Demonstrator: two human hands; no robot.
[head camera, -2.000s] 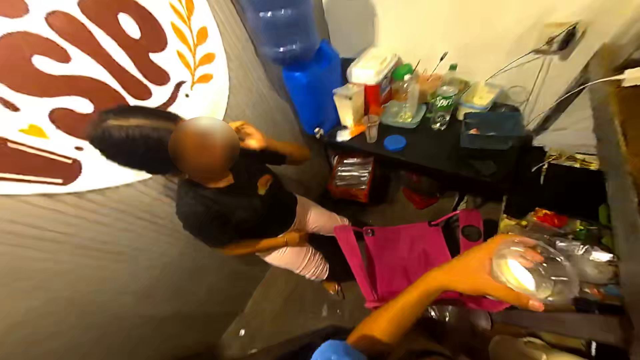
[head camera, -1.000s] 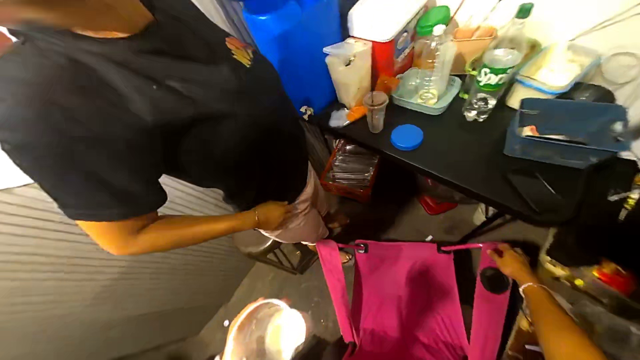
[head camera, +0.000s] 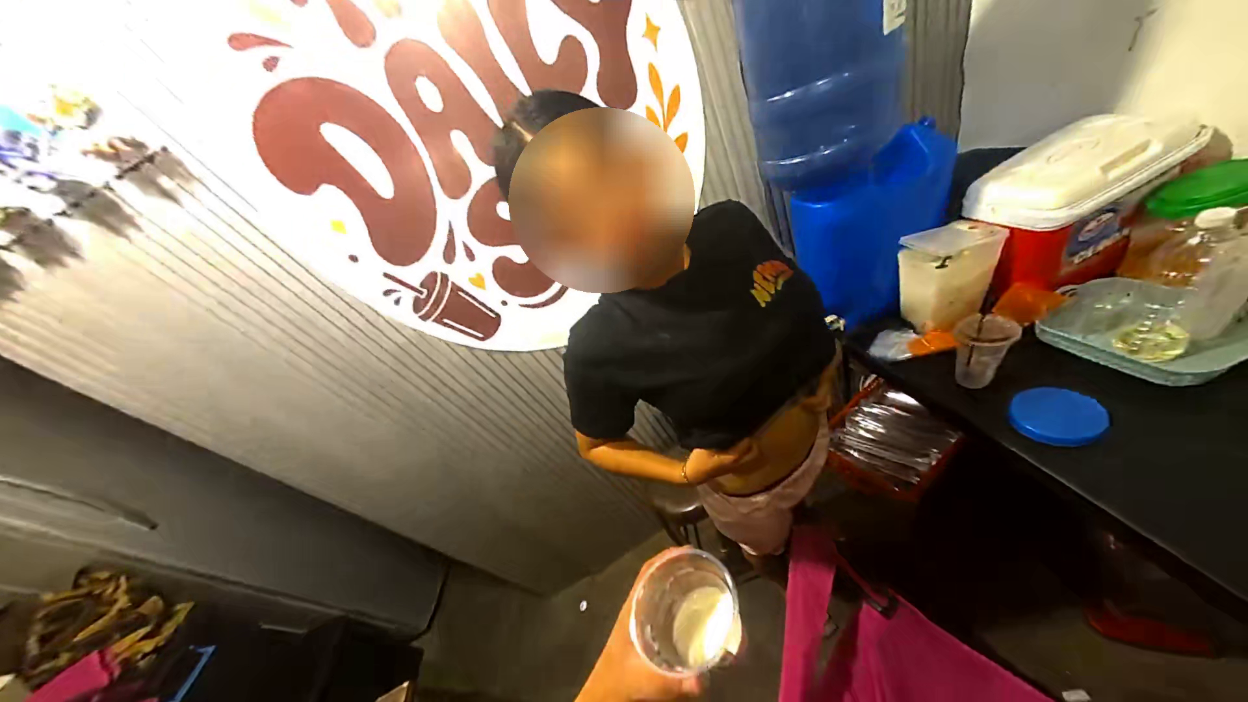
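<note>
My left hand (head camera: 624, 658) comes up from the bottom edge, wrapped around a clear plastic cup (head camera: 685, 612). The cup's open mouth faces the camera, and something pale with a bright glare shows inside. Right of it, pink fabric with straps (head camera: 907, 648) reaches the lower edge, a dark buckle at its upper side. My right hand is not in view. Beyond the cup stands a person in a black shirt (head camera: 712, 341) and light pink bottoms, one of their hands at the waist.
A black table (head camera: 1150, 487) at right bears a blue lid (head camera: 1058, 416), a small plastic cup (head camera: 985, 349), a tray (head camera: 1141, 336) and a red cooler with a white lid (head camera: 1082, 195). Behind the person are a blue water container (head camera: 829, 88) and a ribbed wall (head camera: 390, 439).
The view has swung left from the table. My left hand's cup now shows near the bottom middle. The hand that was on the pink strap a second ago is out of view.
</note>
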